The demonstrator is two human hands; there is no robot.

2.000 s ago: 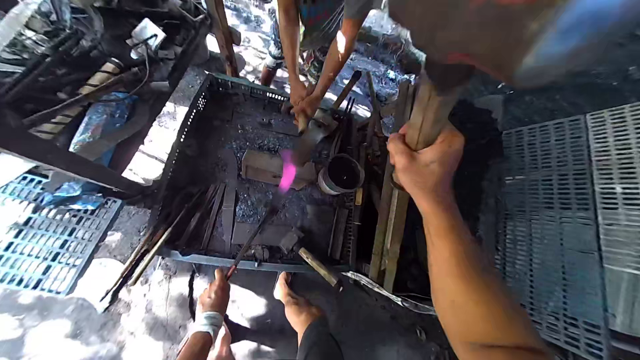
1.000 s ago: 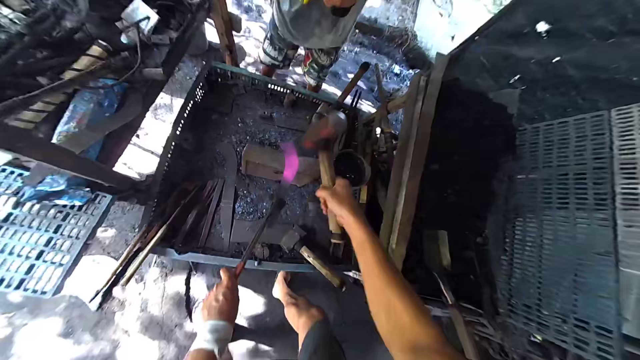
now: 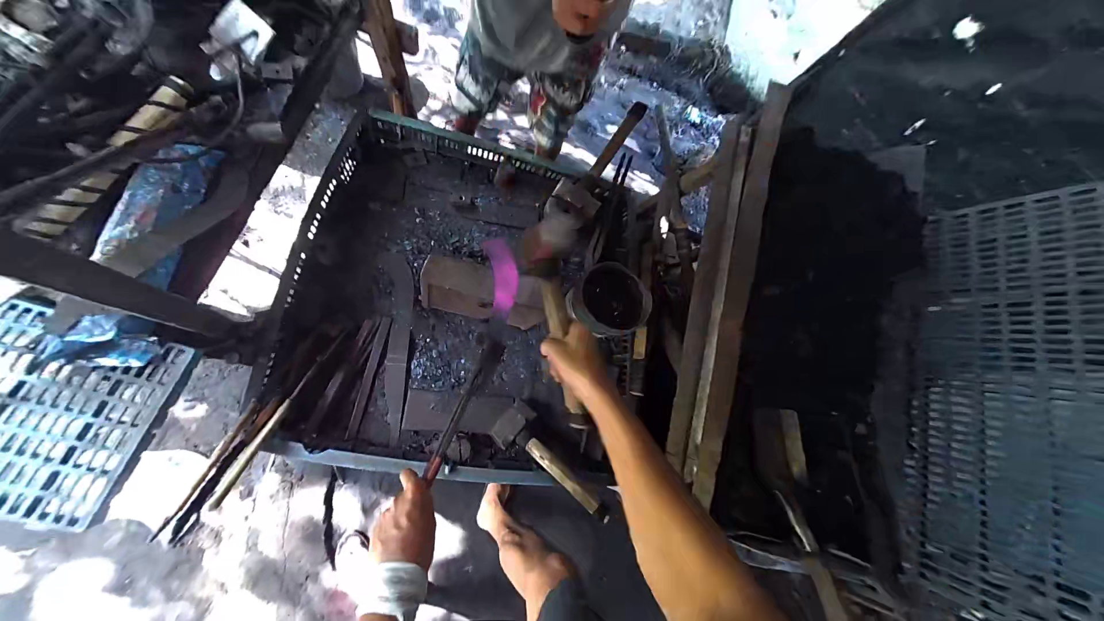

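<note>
My right hand [image 3: 573, 358] grips the wooden handle of a hammer [image 3: 559, 315], whose blurred head is beside a glowing curved piece of metal [image 3: 503, 280]. That piece lies over a metal block [image 3: 461, 289] in a large plastic crate [image 3: 371, 460]. With a bandage or band at the wrist, my left hand [image 3: 405, 522] holds the reddish end of long tongs or a rod [image 3: 461, 414] reaching toward the glowing piece. A round container [image 3: 612, 299] stands right of the hammer handle. Another hammer [image 3: 561, 474] with a wooden handle rests across the crate's front edge.
Across the crate stands a person [image 3: 535, 78]. Another long-handled hammer [image 3: 573, 194] lies at the back right. Wooden planks [image 3: 729, 302] run along the right side. Thin metal rods [image 3: 250, 448] lean over the front left corner. A bare foot [image 3: 522, 548] is near the front edge.
My right hand has come down with the hammer from its raised position at the right. The other person's hands, earlier on a hammer handle over the crate, are no longer over it.
</note>
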